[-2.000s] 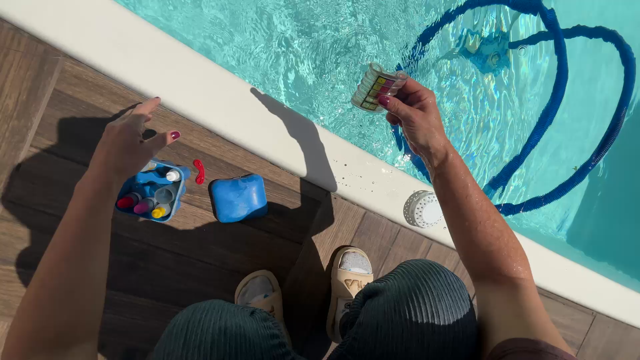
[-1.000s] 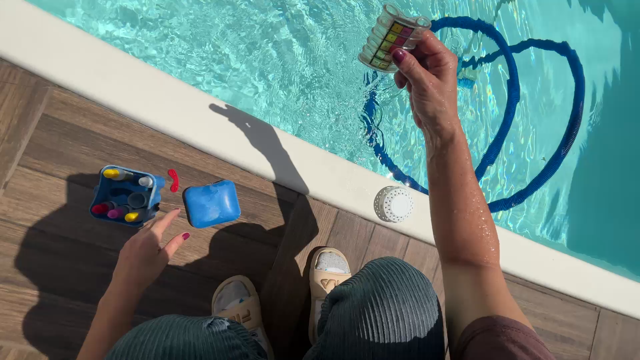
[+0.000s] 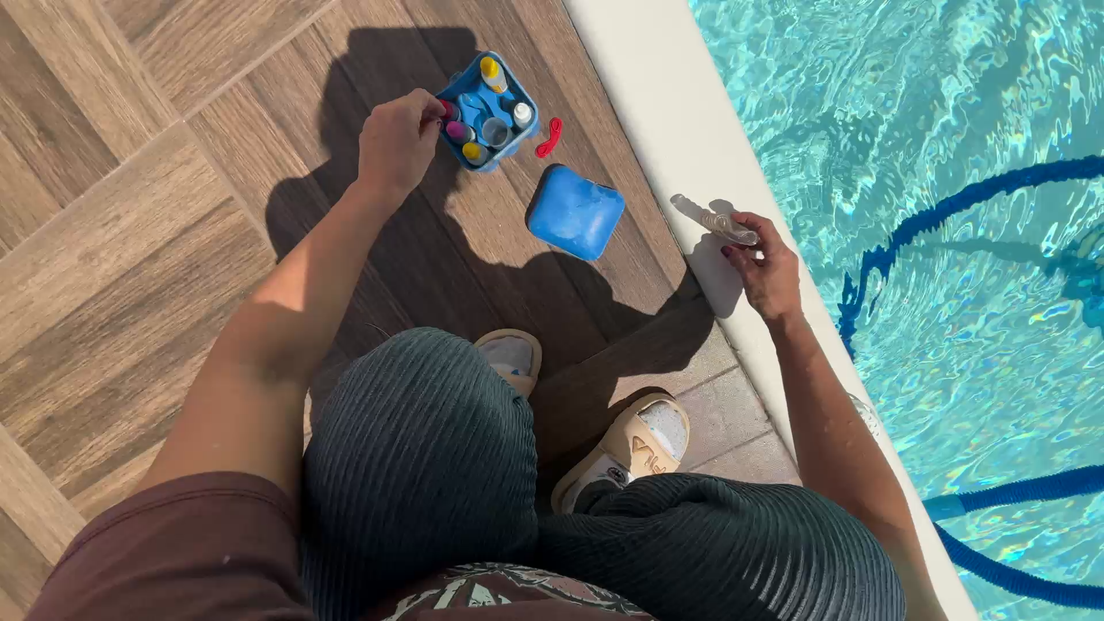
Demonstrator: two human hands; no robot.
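Note:
My left hand [image 3: 398,148] reaches to the near-left edge of an open blue case [image 3: 528,131], its fingertips at a red-capped bottle [image 3: 449,110]. Bottles with yellow, white and pink caps and a clear cup [image 3: 496,132] stand in the case. Over the white pool coping, my right hand [image 3: 767,269] holds one end of a clear plastic water-test vial block [image 3: 716,222]; whether it touches the coping I cannot tell. Beside the case lies a red cord bundle [image 3: 549,138], and the case's blue lid [image 3: 576,212] rests on the wood-look floor.
The white coping [image 3: 673,112] runs diagonally along the pool [image 3: 931,95]. Blue ribbed hoses [image 3: 992,188] lie in the water. A white perforated round piece [image 3: 865,415] shows partly behind my right forearm. My sandaled feet [image 3: 647,440] are on the floor.
My right hand has lowered the vial block from above the water to the coping. My left hand has moved to the red-capped bottle in the case. The view has turned strongly.

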